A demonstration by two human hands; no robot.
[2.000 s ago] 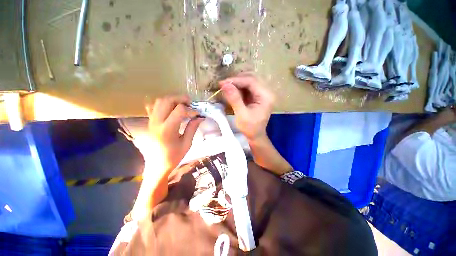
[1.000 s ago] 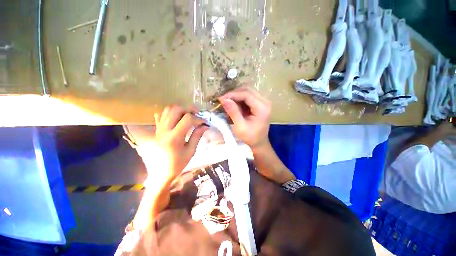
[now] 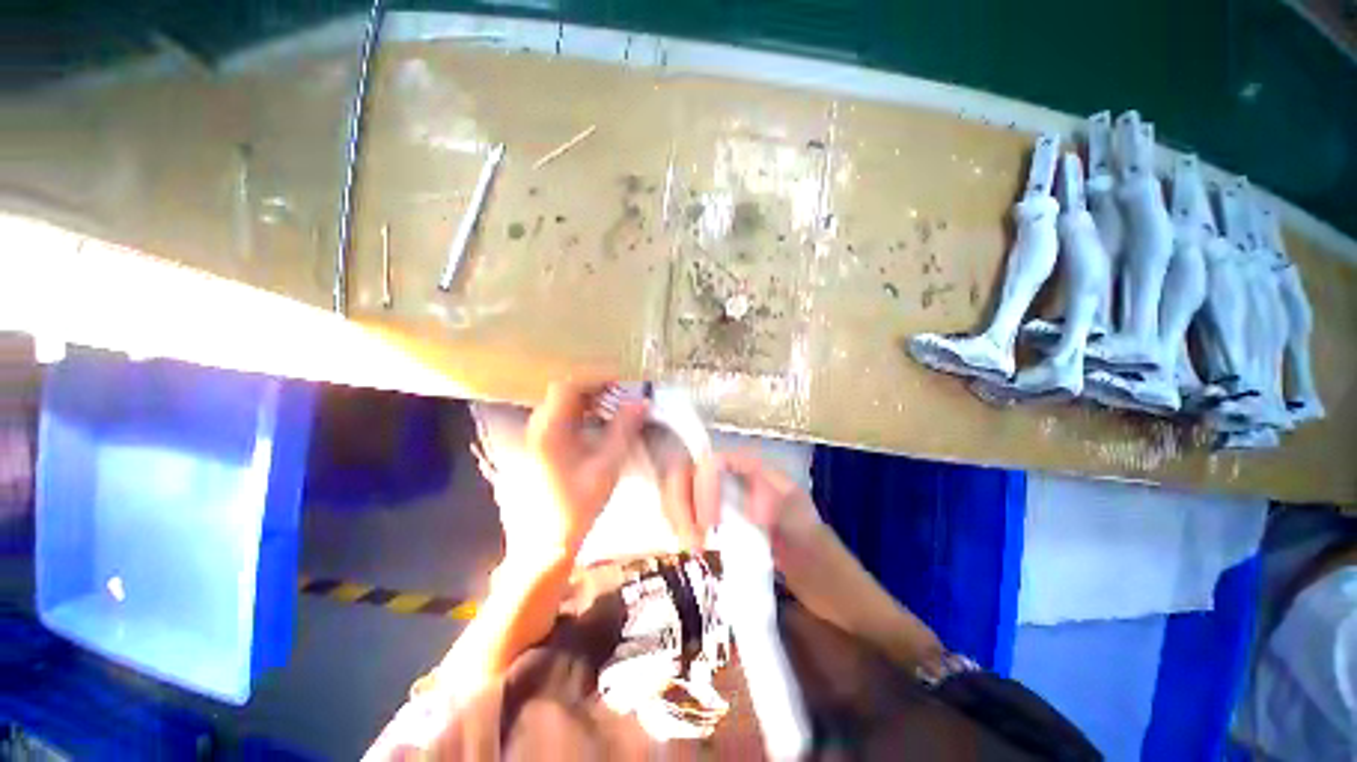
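Note:
A pale figure leg [image 3: 756,603] lies lengthwise in front of my body, its dark-outlined foot end up at the bench's front edge. My left hand [image 3: 573,454] is closed around the foot end. My right hand [image 3: 762,499] is blurred beside the leg, lower than the foot; whether it grips the leg or still holds the thin stick cannot be told. No stick shows at the foot. A small whitish dab [image 3: 734,307] sits on the stained work patch [image 3: 729,238] beyond my hands.
Several pale legs [image 3: 1139,283] lie at bench right, feet towards me. A metal-handled tool [image 3: 473,216], two thin sticks [image 3: 387,265] and a long dark rod [image 3: 356,164] lie at left. Blue totes are below left [image 3: 276,536] and right [image 3: 1000,581]. A person's white sleeve [image 3: 1310,663] shows at lower right.
The view has shifted, showing more of the green belt and left tote. My right hand has moved down from the foot end to beside the leg; the stick between its fingers no longer shows.

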